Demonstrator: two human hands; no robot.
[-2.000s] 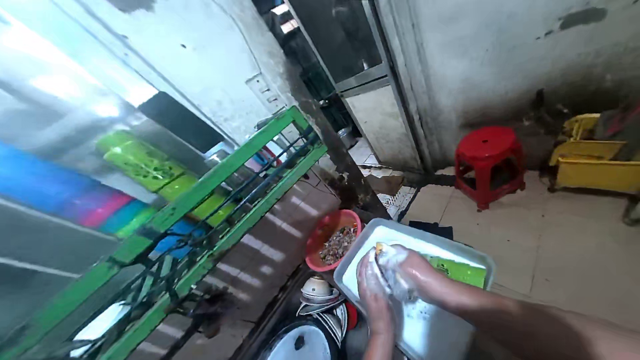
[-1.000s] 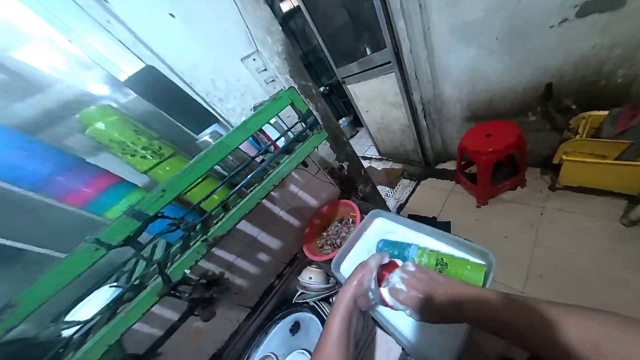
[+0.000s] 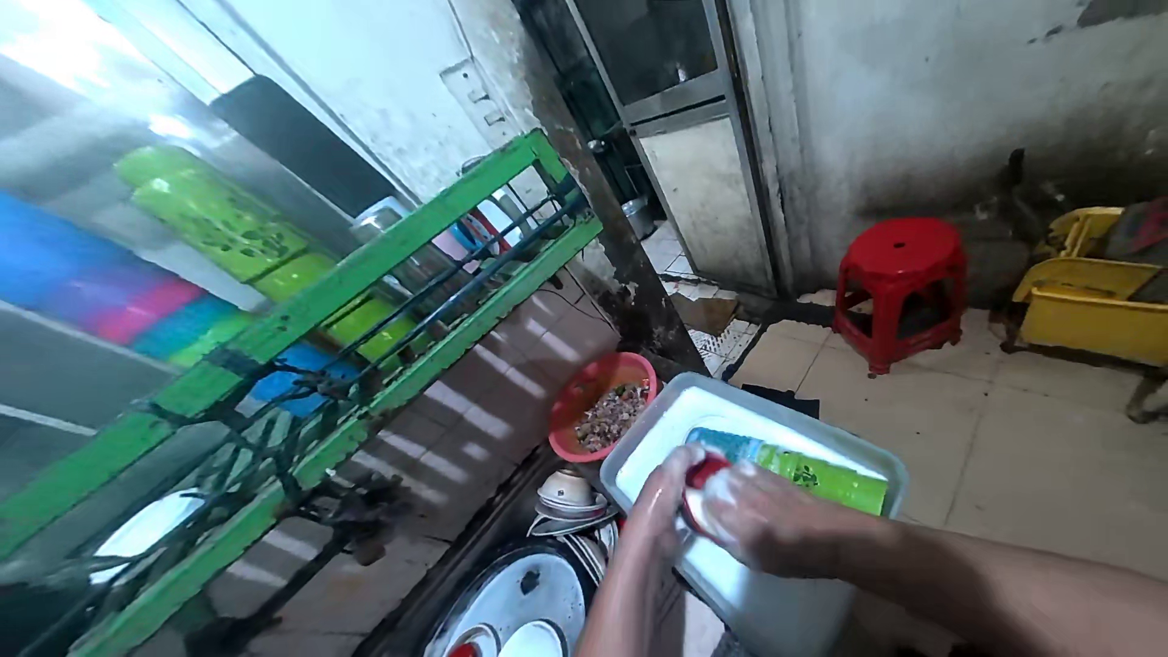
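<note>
Over a pale plastic tub (image 3: 766, 598), my left hand (image 3: 664, 493) grips the side of a small red dish or cup (image 3: 701, 484). My right hand (image 3: 753, 516), covered in white suds, presses on the same piece from the right, with something white and foamy against it. What that white stuff is, suds alone or a sponge, I cannot tell. Behind my hands, green plastic cups (image 3: 835, 484) and a blue cup (image 3: 725, 444) lie in a row in the tub.
A red basin (image 3: 570, 438) with food scraps stands left of the tub. Stacked bowls (image 3: 568, 493) and a round metal tray (image 3: 534, 584) are below it. A green metal rack (image 3: 429, 224) holds colourful cups (image 3: 219, 219). On the tiled floor stand a red stool (image 3: 902, 251) and a yellow mop bucket (image 3: 1090, 315).
The red piece shows between my hands, where two seconds ago they held something white and sudsy. The blue cup beside the green ones has come into sight.
</note>
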